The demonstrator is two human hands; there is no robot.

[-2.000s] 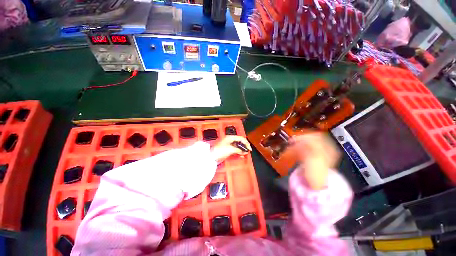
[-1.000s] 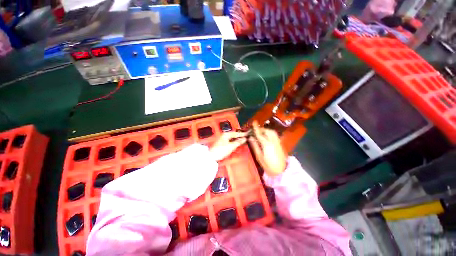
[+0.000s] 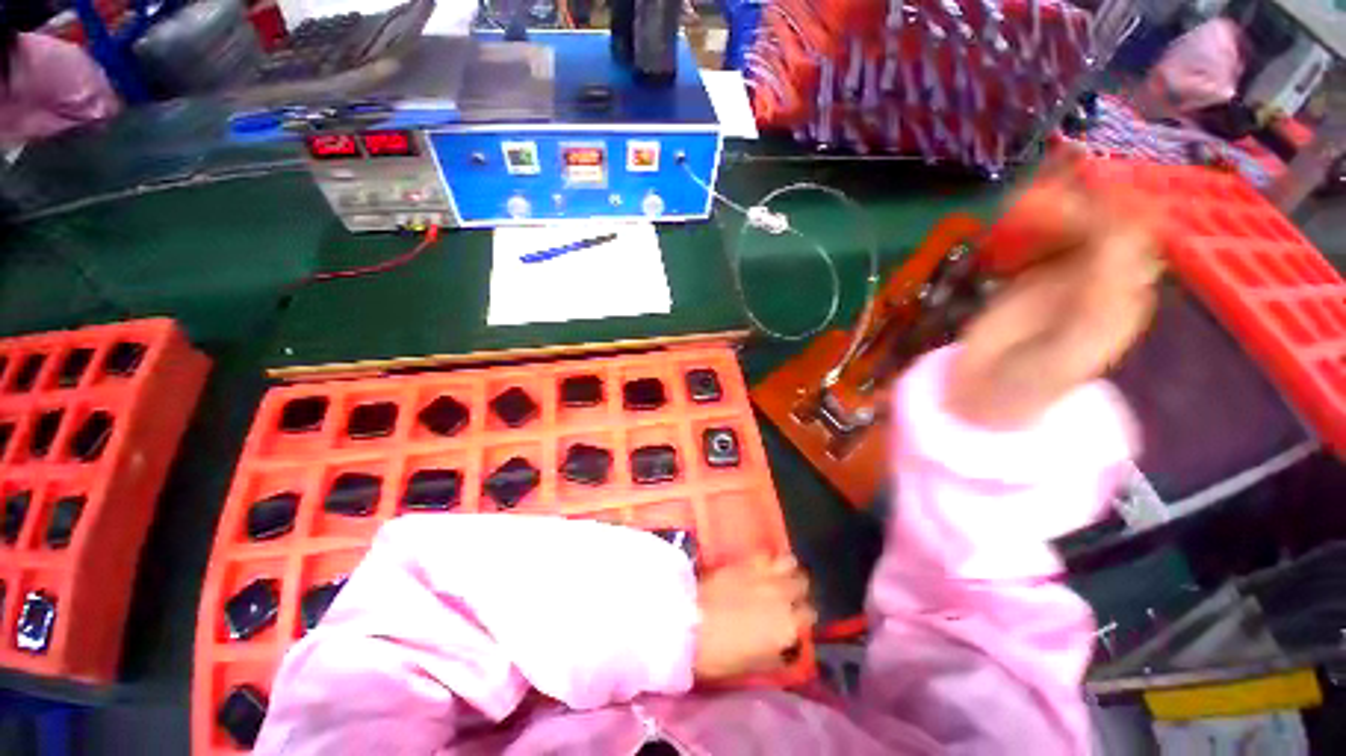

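The red-orange foam tray [image 3: 749,517] holds black rounded-square watch bodies. One watch body [image 3: 720,446] lies in the right column with a round centre showing. My left hand [image 3: 753,617] is low over the tray's right side, with a dark bit at its fingertips; whether it grips a unit is unclear. The orange-brown clamp fixture [image 3: 805,387] lies right of the tray, with a small unit or metal part [image 3: 844,411] near its front end. My right hand [image 3: 1055,318] is raised and blurred beside the fixture's back end, near a red blur; its grip cannot be made out.
A blue control box [image 3: 576,173], a grey power supply [image 3: 372,185] and a white paper [image 3: 576,278] with a pen are behind. A thin pale loop [image 3: 836,288] lies behind the fixture. Foam trays stand left [image 3: 140,495] and right [image 3: 1240,244]. A dark-screened monitor [image 3: 1203,392] is right.
My hands, together over the tray's right edge a second ago, are apart. My left hand has moved down the tray; my right hand has moved up and right. A watch body now lies uncovered in the right column.
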